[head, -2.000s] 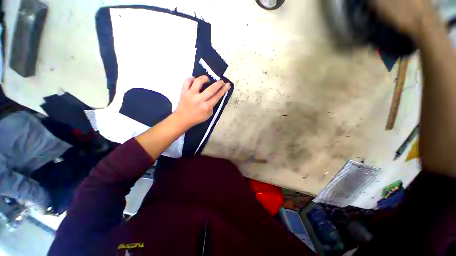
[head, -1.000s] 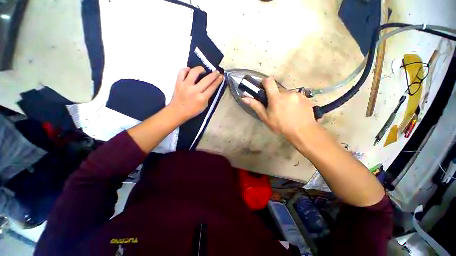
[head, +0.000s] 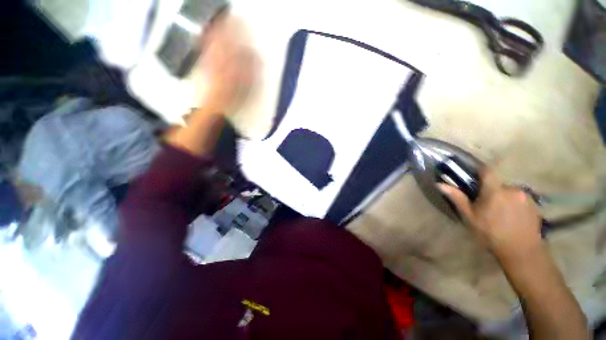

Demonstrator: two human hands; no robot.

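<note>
The dark jacket panel (head: 377,159) lies wrong side up on the table, with white interfacing (head: 345,86) over most of it and a dark rounded patch (head: 307,154) on that. Thin white tape (head: 379,192) runs near its right edge. My right hand (head: 502,209) holds the steam iron (head: 446,169), whose tip is at the panel's right corner. My left hand (head: 229,63) is blurred, off the panel, beside the grey block (head: 183,43) at the upper left. Whether its fingers touch the block cannot be told.
Black shears (head: 508,40) lie on the cream worktable (head: 458,265) at the top right. A dark cloth piece (head: 588,40) is at the upper right edge. A red container (head: 399,305) is below the table edge. Grey cloth (head: 90,149) is at the left.
My left hand has left the panel and moved up and left to the grey block. The iron tip remains at the panel corner. The view has shifted, and the shears now show.
</note>
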